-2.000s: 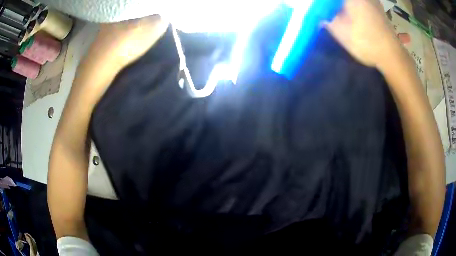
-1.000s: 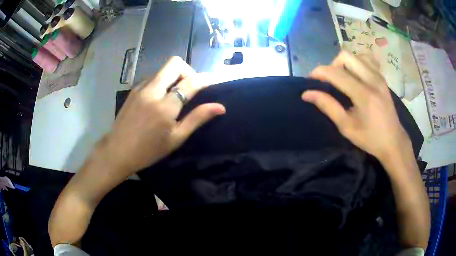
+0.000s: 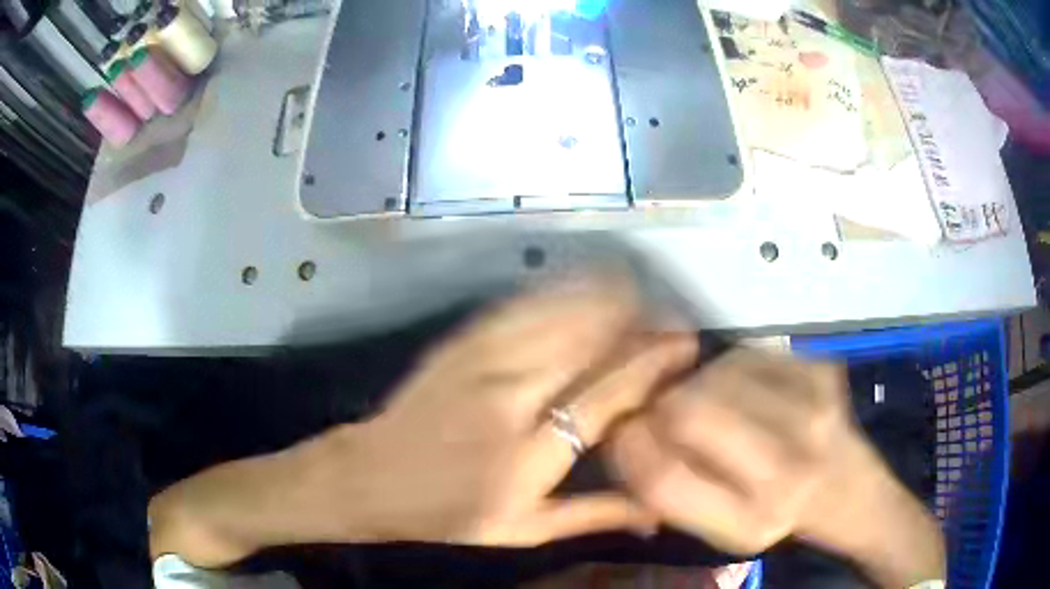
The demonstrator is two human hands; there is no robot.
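Observation:
The black cloth [image 3: 311,397] lies over the wearer's lap and the table's front edge, blurred and dark. My left hand [image 3: 518,426], with a ring on one finger, is at the lower middle over the cloth, blurred by motion. My right hand [image 3: 737,449] is beside it, fingers bent, touching or overlapping my left fingers. Black cloth shows between and around the hands; the exact hold is hidden by blur. The machine's bright needle area [image 3: 530,35] is at the top, partly lost in the lamp's glare.
The white table [image 3: 173,276] has round screws. Grey bed covers [image 3: 679,115] flank the bright plate [image 3: 518,150]. Thread cones [image 3: 150,81] stand upper left. Handwritten papers [image 3: 794,104] and a white sheet [image 3: 944,150] lie upper right. A blue basket [image 3: 967,437] is lower right.
The cloth has come away from the needle area towards the wearer, uncovering the plates and the table front. Both hands have moved down and come together at the lower middle.

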